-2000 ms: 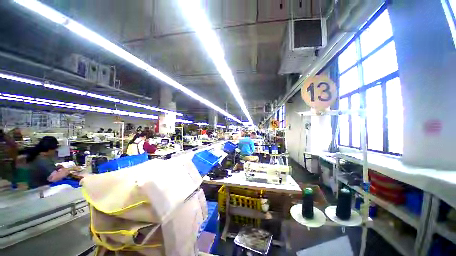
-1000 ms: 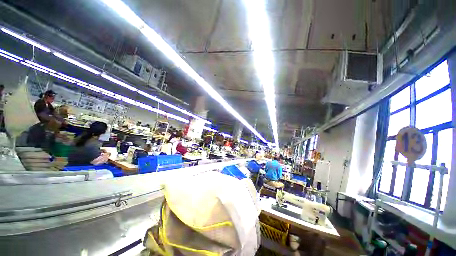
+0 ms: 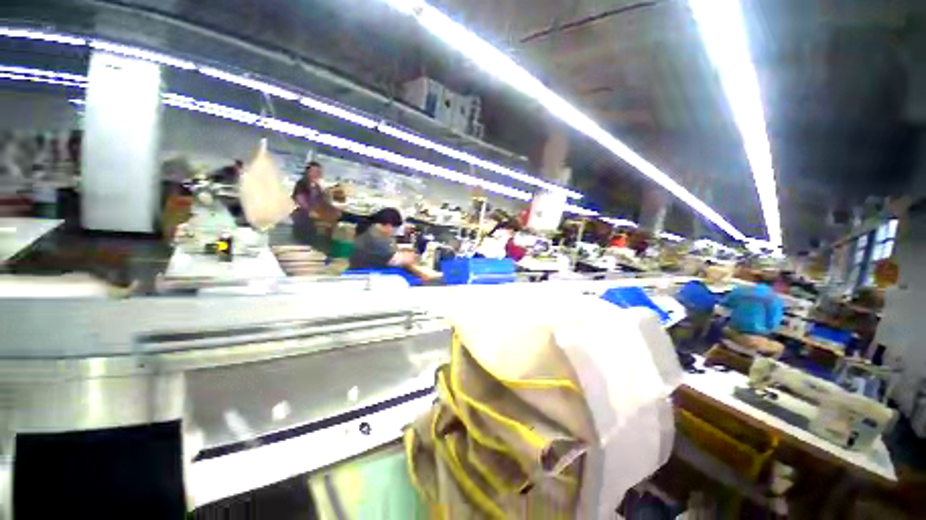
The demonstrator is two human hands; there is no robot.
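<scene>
A tall pile of beige-grey stacked bags (image 3: 619,391) stands nearest in front of me, right of the lower middle. Narrow bright yellow edge binding (image 3: 477,401) runs along the folded bag edges on its left side. The pile's lower part is cut off by the bottom edge. A piece of pale-green tabletop (image 3: 381,490) with a pale yellow strip shows left of the pile. Neither of my hands is in the picture.
A long metal trough (image 3: 294,391) crosses from the left behind the pile. A black panel (image 3: 100,472) is at lower left. A sewing machine (image 3: 822,401) stands on a table at right. Blue bins (image 3: 477,270) and several seated or standing people are beyond the trough.
The view has swung to the left. The bag pile now sits further right in the picture, more of the trough and the left side shows, and the number 13 sign and thread cones are out of view.
</scene>
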